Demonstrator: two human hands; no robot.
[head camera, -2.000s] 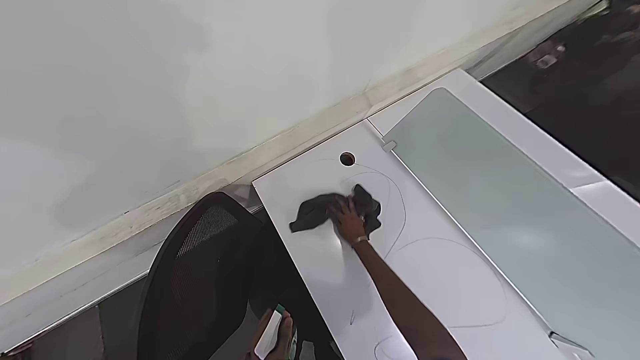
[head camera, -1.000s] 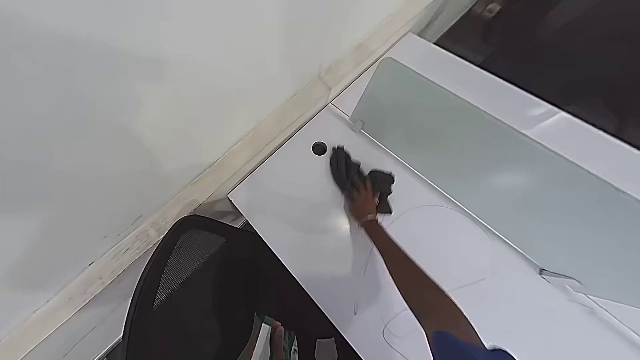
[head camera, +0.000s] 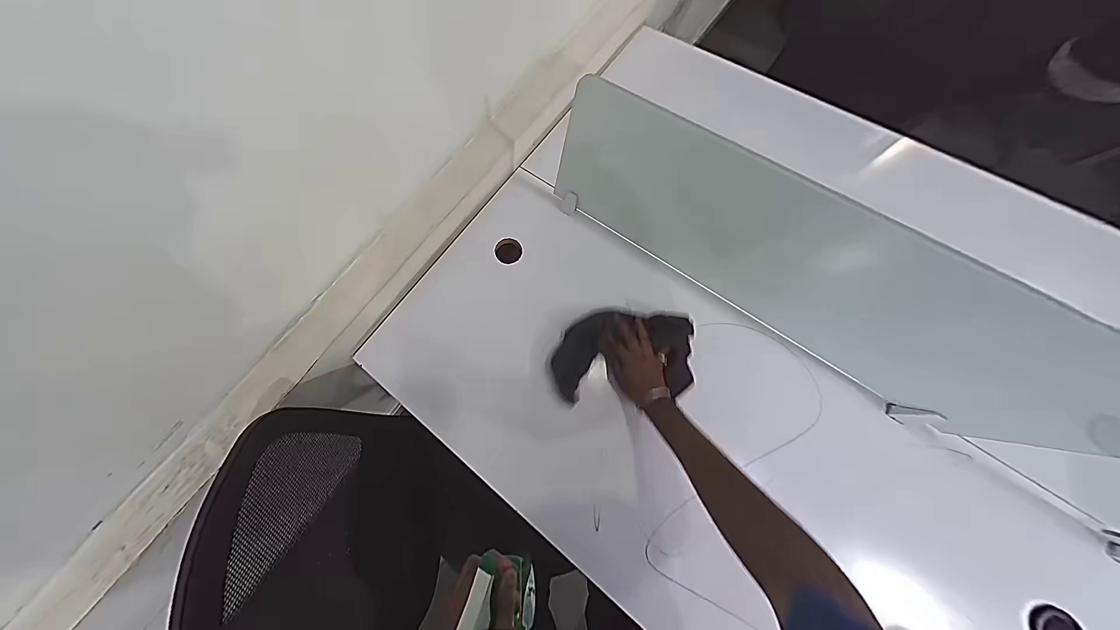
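My right hand (head camera: 635, 360) presses a dark cloth (head camera: 584, 346) flat on the white desktop (head camera: 490, 350), fingers spread over it. The cloth reaches out on both sides of the hand. Thin curved lines run across the desktop to the right of the cloth and below it. Low in the view, off the desk's near edge, my left hand (head camera: 505, 591) is closed around a green and white object (head camera: 477, 599), perhaps a bottle or box; its lower part is cut off by the frame.
A frosted glass divider (head camera: 770, 227) stands along the desk's far side, held by metal clips. A round cable hole (head camera: 508, 251) lies near the desk corner. A black mesh-back chair (head camera: 293, 499) is at lower left, by the white wall (head camera: 219, 175). Another round hole (head camera: 1053, 617) shows at lower right.
My right hand has moved the cloth over the desktop, away from the round hole since one second ago. The left hand still holds the green and white object. The view has shifted.
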